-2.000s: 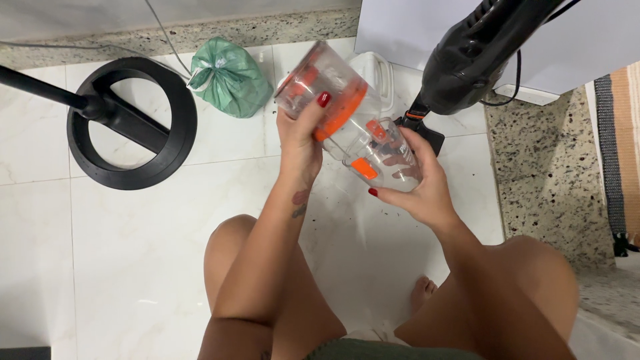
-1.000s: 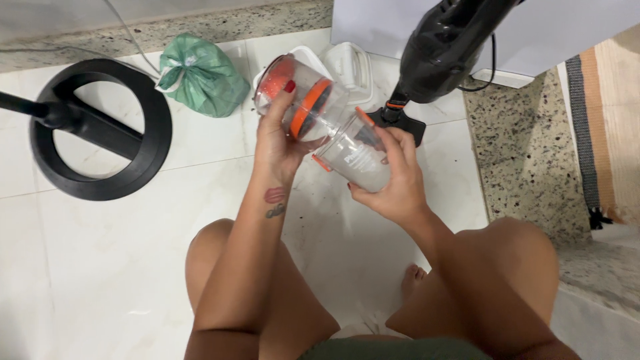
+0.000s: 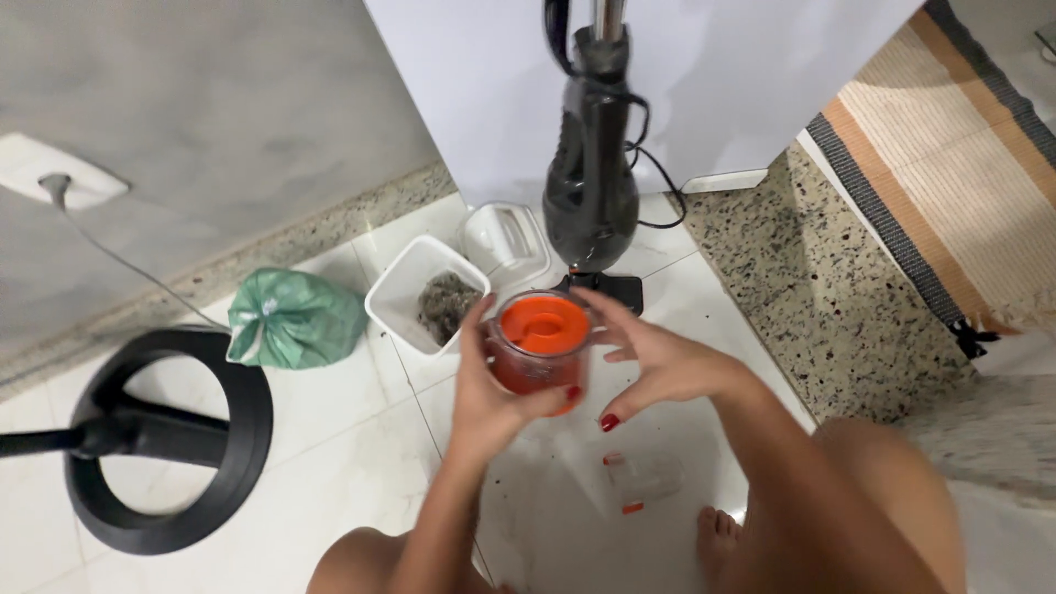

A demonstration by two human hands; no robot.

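Observation:
My left hand [image 3: 495, 396] grips a clear plastic vacuum dust container [image 3: 540, 371] with an orange inner part facing up. At its right side my right hand [image 3: 652, 355] is spread, thumb and fingers apart; whether a fingertip touches the rim I cannot tell. A clear cup with orange tabs [image 3: 648, 477] lies on the floor tiles below my right hand. Behind my left hand is a white plastic bin [image 3: 396, 305] with a clump of grey dust [image 3: 447, 305] inside. Next to it lies a white lid [image 3: 516, 239].
A dark upright stick vacuum [image 3: 592, 181] stands against a white panel, its floor head behind my hands. A tied green plastic bag [image 3: 301, 320] and a black round base [image 3: 252, 421] are at left. A woven rug [image 3: 957, 157] lies at upper right, beyond a granite strip [image 3: 792, 272].
The clear cup, earlier in my right hand, now lies on the floor. My right hand has opened. The dust container has turned so its orange end faces up. The view has shifted.

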